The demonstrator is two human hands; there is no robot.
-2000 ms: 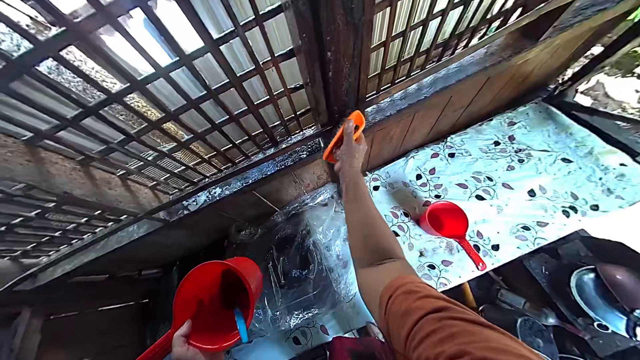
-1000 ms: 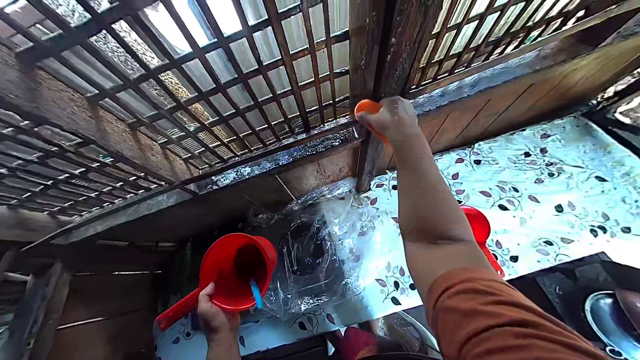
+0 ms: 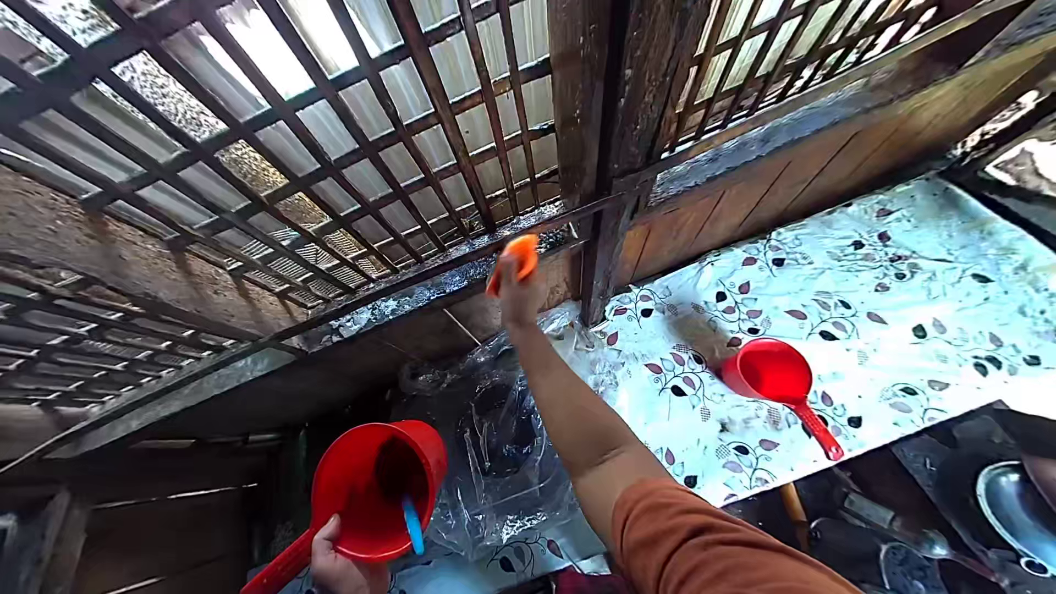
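Observation:
My right hand (image 3: 521,299) grips an orange object (image 3: 520,257), blurred, perhaps a brush, against the ledge (image 3: 462,276) below the wooden lattice, just left of the dark post. At the lower left my left hand (image 3: 342,565) holds a large red plastic dipper (image 3: 351,470) where handle and bowl meet. A blue stick-like thing (image 3: 412,524) stands inside it, its end over the rim; the dipper's dark inside hides the rest. A smaller red dipper (image 3: 771,371) rests on the leaf-patterned table cover (image 3: 874,330) to the right.
Clear plastic sheeting (image 3: 511,487) covers a dark object, perhaps a stove, below my right arm. The wooden lattice (image 3: 396,107) and a dark wooden post (image 3: 606,165) rise in front. Pans (image 3: 1019,511) and utensils lie at the lower right, beyond the cover's edge.
My right hand with the orange object was against the post a second ago and is now left of it, on the ledge. The left hand keeps its hold on the large dipper. The view has shifted somewhat.

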